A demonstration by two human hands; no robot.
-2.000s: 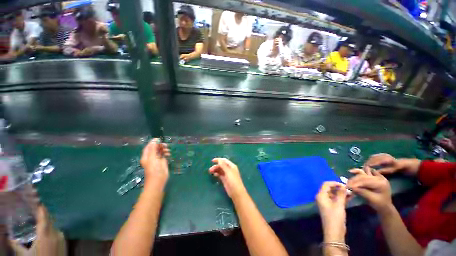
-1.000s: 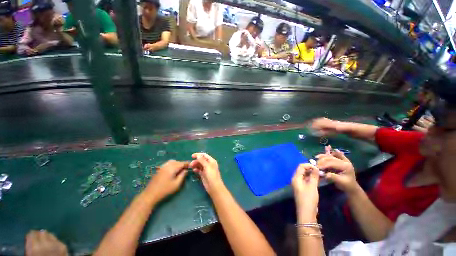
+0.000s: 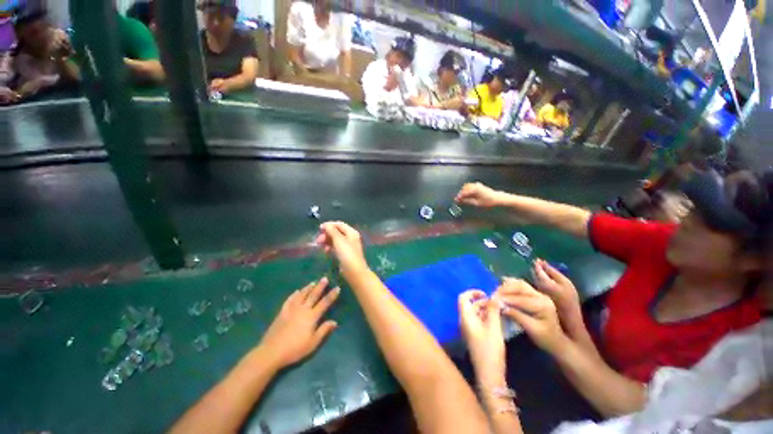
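My left hand (image 3: 301, 326) is open, fingers spread, palm down at the bench, right of the clear parts. My right hand (image 3: 341, 244) reaches to the back edge of the green bench, fingertips close together; whether a small part is between them cannot be told. A pile of clear plastic parts (image 3: 136, 337) lies on the bench at left. A looser group of clear parts (image 3: 224, 315) lies between the pile and my left hand.
A blue mat (image 3: 442, 292) lies right of my right forearm. A neighbour's hands (image 3: 492, 309) work beside it. A person in red reaches an arm (image 3: 542, 210) over the dark belt (image 3: 254, 199), which carries small clear units. A green post (image 3: 136, 161) stands at left.
My hands have moved apart: the right went forward to the belt side, the left opened and lowered. The red-sleeved arm extends further over the belt. The view has shifted right.
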